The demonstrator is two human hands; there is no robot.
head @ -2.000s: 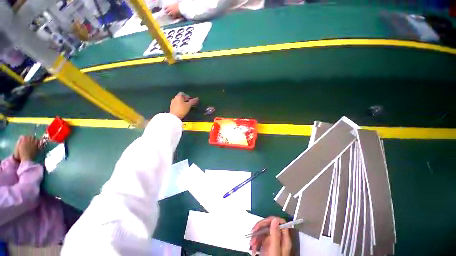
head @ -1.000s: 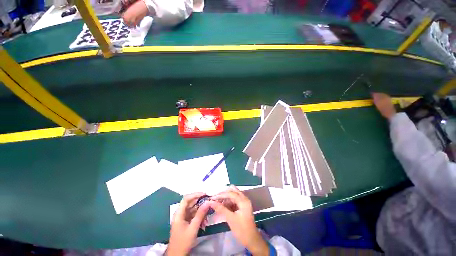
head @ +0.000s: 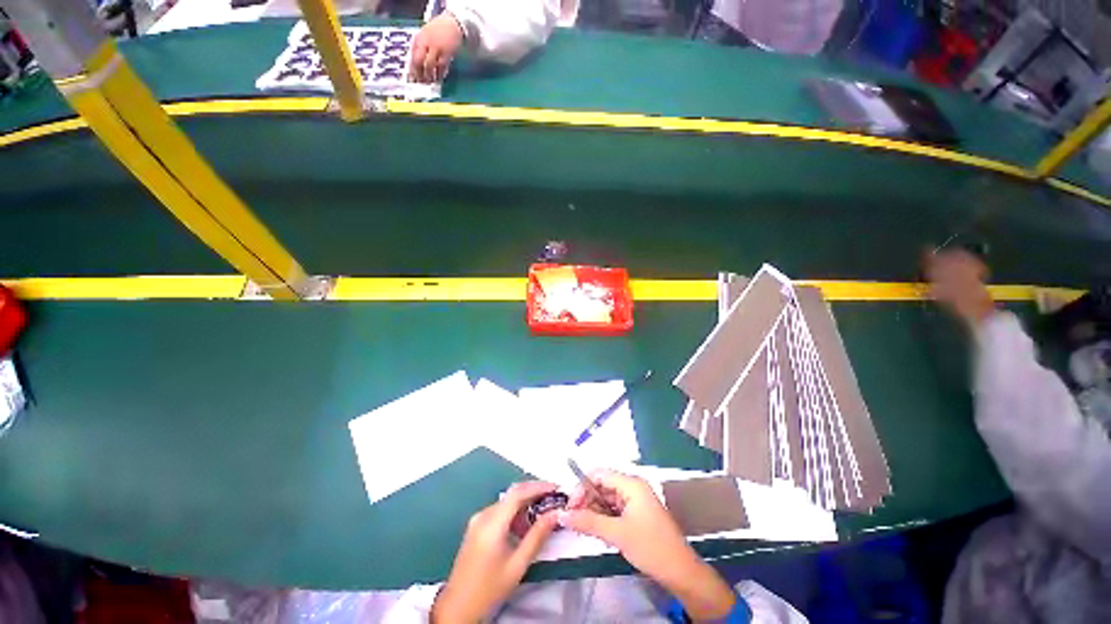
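Observation:
My left hand (head: 502, 545) holds a dark round electronic unit (head: 547, 506) in its fingertips, low over the bench at the front centre. My right hand (head: 627, 522) is close against it, with slim grey tweezers (head: 589, 485) in its fingers, their shaft pointing up and left. The fingertips of both hands meet at the unit. Whether a small part is pinched there is hidden. A white sheet with a grey-brown block (head: 704, 505) lies flat to the right of and partly under my right hand.
A red parts bin (head: 580, 327) stands at the belt's yellow edge, a small unit (head: 554, 251) behind it. White papers (head: 414, 435) and a blue pen (head: 602, 417) lie ahead. Fanned adhesive sheets (head: 841, 402) lie right. A neighbour's arm reaches in at right; another person's hand is at a tray.
My hands have come together around a unit; my left hand has come back from the belt. The tweezers now point up from my right hand. The view has shifted.

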